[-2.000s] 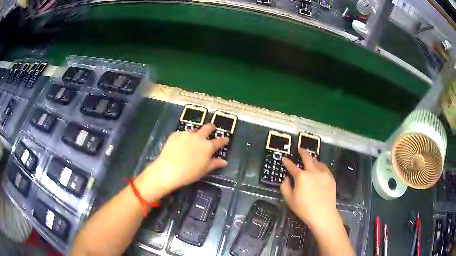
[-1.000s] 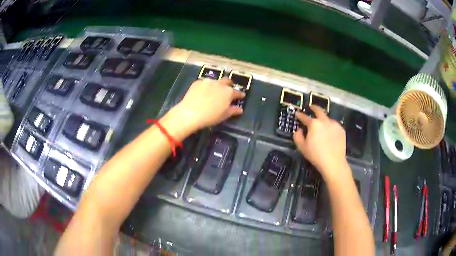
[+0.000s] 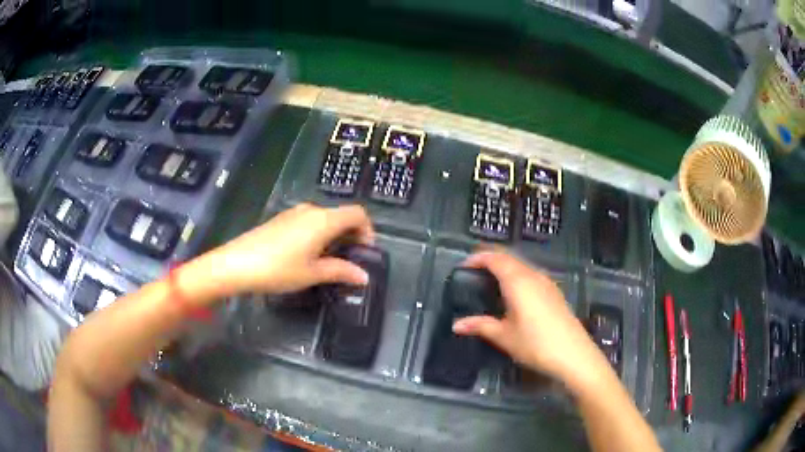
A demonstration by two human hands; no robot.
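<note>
Four black bar phones lie face-up in the clear blister tray (image 3: 402, 243), with gold-rimmed screens lit: one at far left (image 3: 344, 157), one beside it (image 3: 395, 166) and two at right (image 3: 492, 199). My left hand (image 3: 322, 252) has thumb and fingers around the upper end of a face-down phone (image 3: 357, 318) in the lower row. My right hand (image 3: 525, 313) has thumb and index finger around another face-down phone (image 3: 455, 349), which looks blurred. Whether either phone is lifted, I cannot tell.
A tray (image 3: 124, 190) of face-down phones stands at left. A green conveyor belt (image 3: 397, 71) runs behind a pale edge. At right are a fan (image 3: 724, 190), a pale ring (image 3: 682, 238), red pens (image 3: 672, 353) and a red tool (image 3: 737, 357). More phones lie at far right.
Both hands have left the keypads of the face-up phones and come down to the face-down phones in the lower row. The face-up screens, dark or partly hidden before, now show lit.
</note>
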